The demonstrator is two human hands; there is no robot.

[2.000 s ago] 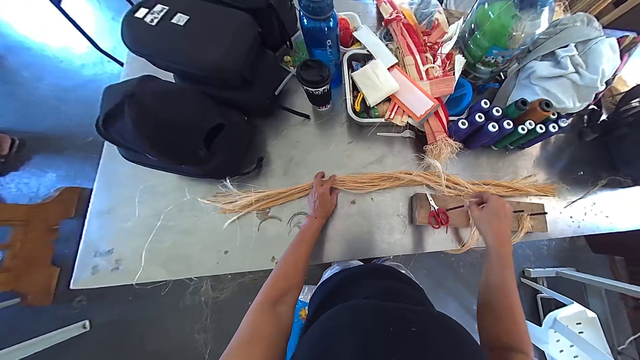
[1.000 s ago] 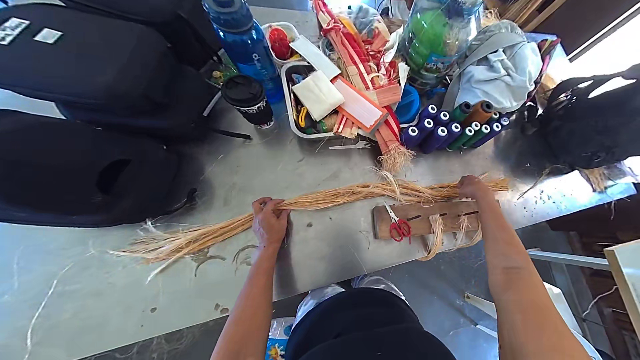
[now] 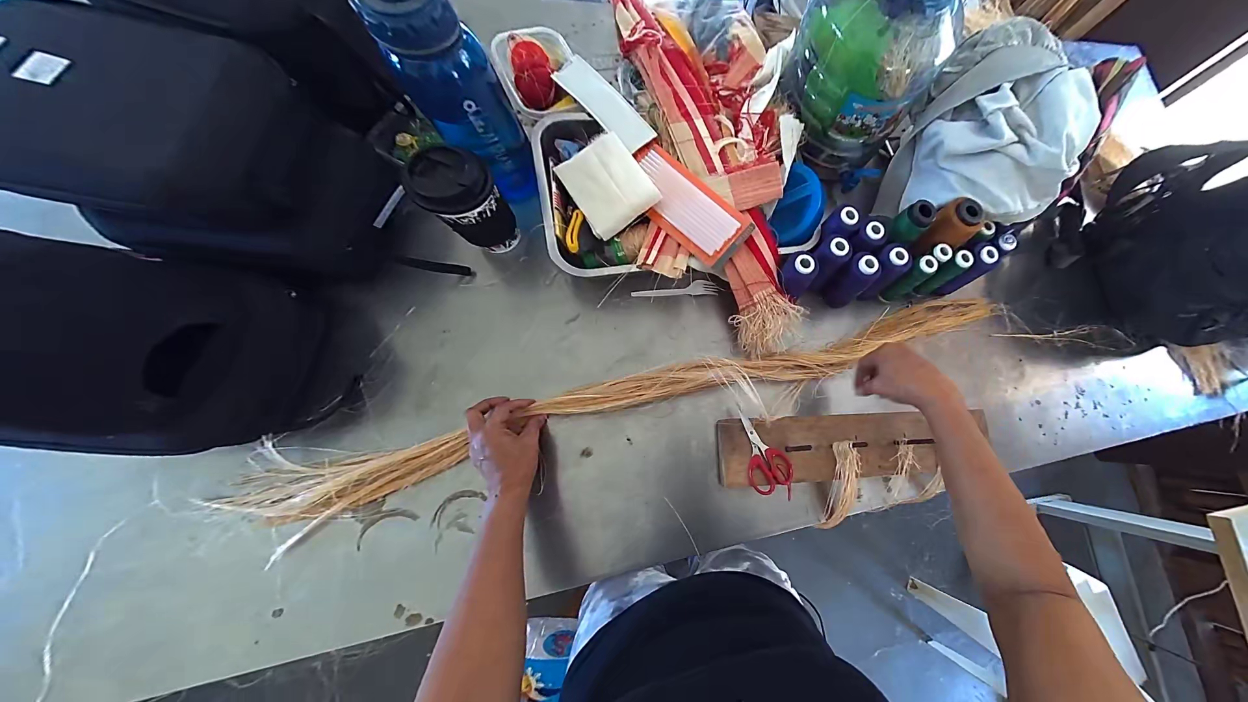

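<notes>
A long bundle of tan plant fibre (image 3: 673, 380) lies across the metal table. My left hand (image 3: 504, 444) grips it left of its middle, fingers over the strands. My right hand (image 3: 899, 375) is at the bundle's lower edge toward its right end, fingers curled; whether they hold strands cannot be told. Below the bundle lies a wooden board (image 3: 809, 434) with dark slots or rods, from which short fibre tufts (image 3: 844, 483) hang over the table edge. Red-handled scissors (image 3: 770, 468) rest on the board's left part.
Black bags (image 3: 146, 331) fill the left side. Behind the bundle stand a blue bottle (image 3: 468, 107), a black lidded cup (image 3: 463, 200), a white tray (image 3: 561, 258) of supplies, red-and-tan woven strips (image 3: 751, 263) and several thread spools (image 3: 843, 278). A white plastic fork (image 3: 678, 290) lies near the tray.
The right hand was over the board two seconds ago, then at the bundle's right end; now it is farther left along the bundle. The left hand stays on the bundle. The view has shifted.
</notes>
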